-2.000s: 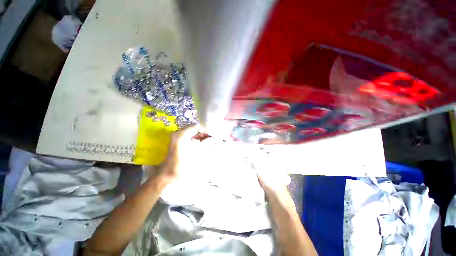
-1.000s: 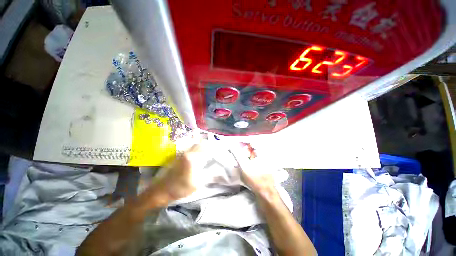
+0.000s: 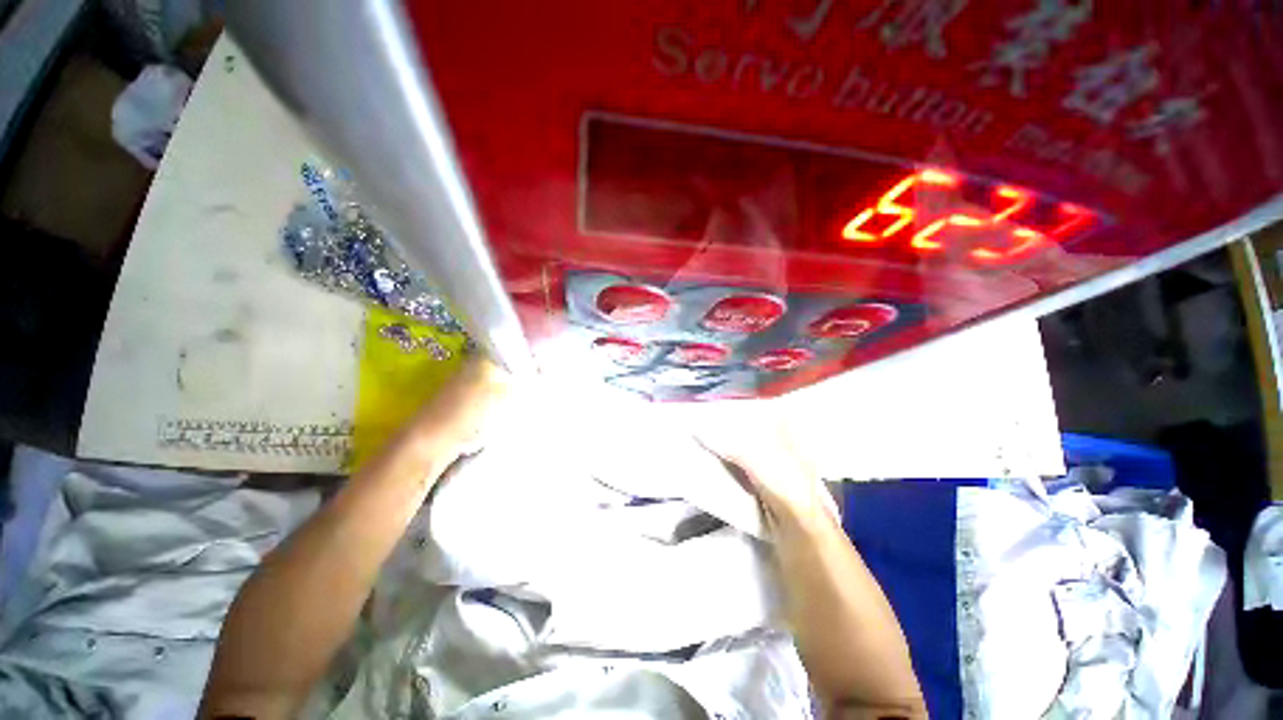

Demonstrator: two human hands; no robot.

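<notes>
A pale grey-white garment (image 3: 633, 577) lies over the lap and reaches up to the button machine (image 3: 788, 155) with its red panel. My left hand (image 3: 471, 401) is at the machine's lower left edge, its fingers washed out by glare at the cloth. My right hand (image 3: 753, 447) lies on the cloth below the panel, also overexposed, its fingertips hard to see. The die area and the cloth edge under the head are lost in glare. Loose silver-blue metal parts (image 3: 345, 260) lie left of the head, partly hidden by it.
Yellow tape (image 3: 387, 387) and a printed ruler scale (image 3: 253, 436) mark the table's left front. Garments are piled at lower left (image 3: 127, 591). A blue crate (image 3: 901, 591) on the right holds more garments (image 3: 1083, 605). The red display (image 3: 971, 218) glows above the buttons.
My left hand has moved up from over the cloth to the machine's lower left edge. My right hand has shifted slightly right. The cloth between them looks more spread. The view has shifted slightly.
</notes>
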